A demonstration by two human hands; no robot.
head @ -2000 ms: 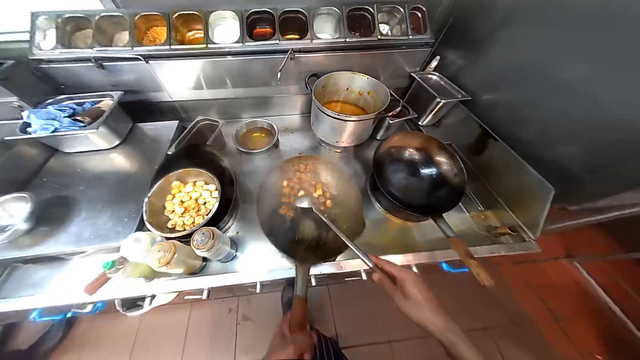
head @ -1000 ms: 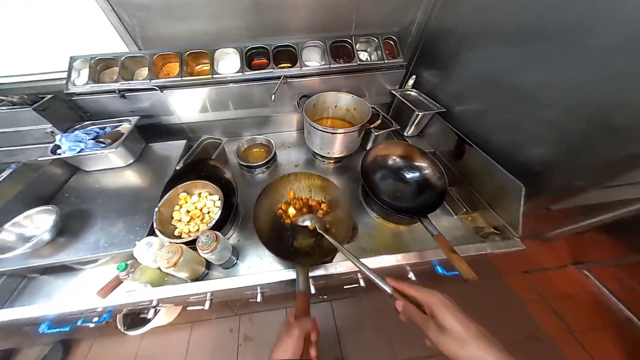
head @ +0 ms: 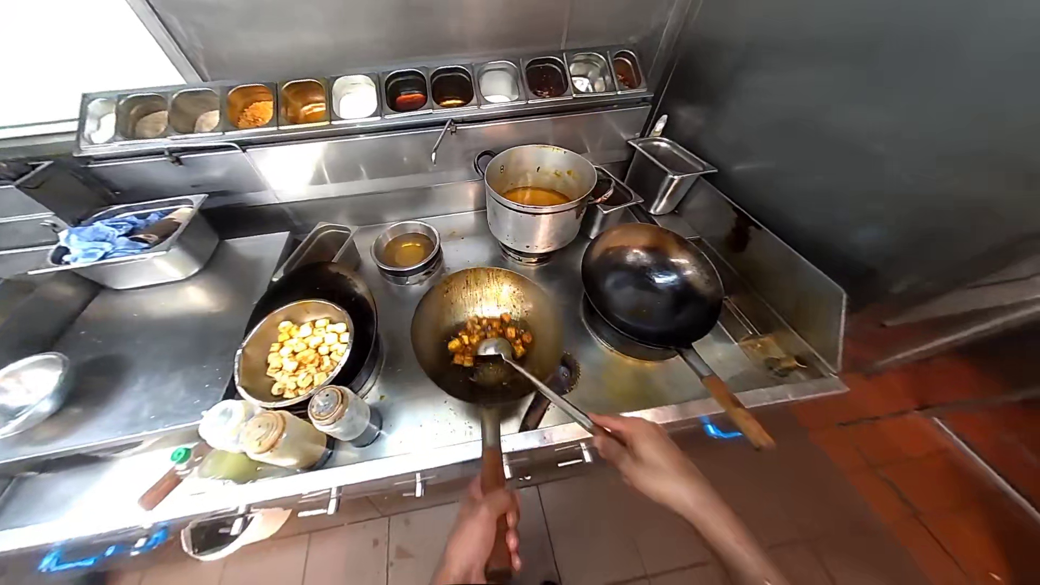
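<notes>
At the bottom centre my left hand point(head: 485, 524) grips the wooden handle of a wok point(head: 463, 288), which sits at the middle of the range. Browned cubes of food point(head: 512, 329) lie in this wok. My right hand point(head: 638, 451), to its right, is closed around the handle of a metal ladle point(head: 556, 398). The ladle's bowl rests inside the wok, at the near side of the cubes. Left of the wok, a metal bowl point(head: 241, 370) of pale golden cubes point(head: 305, 353) sits in a dark wok point(head: 370, 305).
A second dark wok point(head: 650, 284) with a wooden handle stands at right. Behind are a large pot point(head: 532, 227) of orange liquid and a small bowl point(head: 406, 248) of oil. Lidded jars point(head: 280, 439) line the front left edge. Seasoning pans point(head: 357, 97) run along the back.
The wok's front has risen from its earlier place in the view as the view shifted. The cubes lie more spread around the ladle than one second ago. Both hands keep their grips.
</notes>
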